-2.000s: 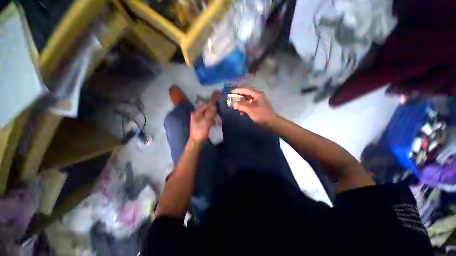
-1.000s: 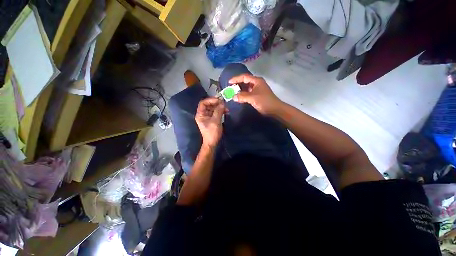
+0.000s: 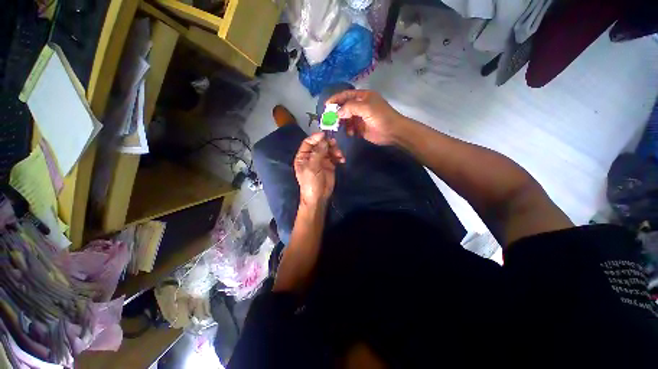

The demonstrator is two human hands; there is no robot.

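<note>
A small white container with a green round face [image 3: 330,118] is held above my knees. My right hand [image 3: 366,115] grips it between thumb and fingers from the right. My left hand [image 3: 318,166] is just below it, fingers bent together with the fingertips close to its lower edge. A small dark bit shows between the left fingertips and the container; I cannot tell what it is or whether the left hand holds it.
An open yellow wood drawer [image 3: 249,29] is ahead. A blue plastic bag [image 3: 339,61] lies on the floor below it. The desk with a notepad [image 3: 63,108] and paper stacks [image 3: 43,288] is at left. Maroon cloth [image 3: 570,39] hangs at upper right.
The white and green container was a blur two seconds ago and now shows its green face clearly. The left hand has come closer, to just below it. The view has shifted.
</note>
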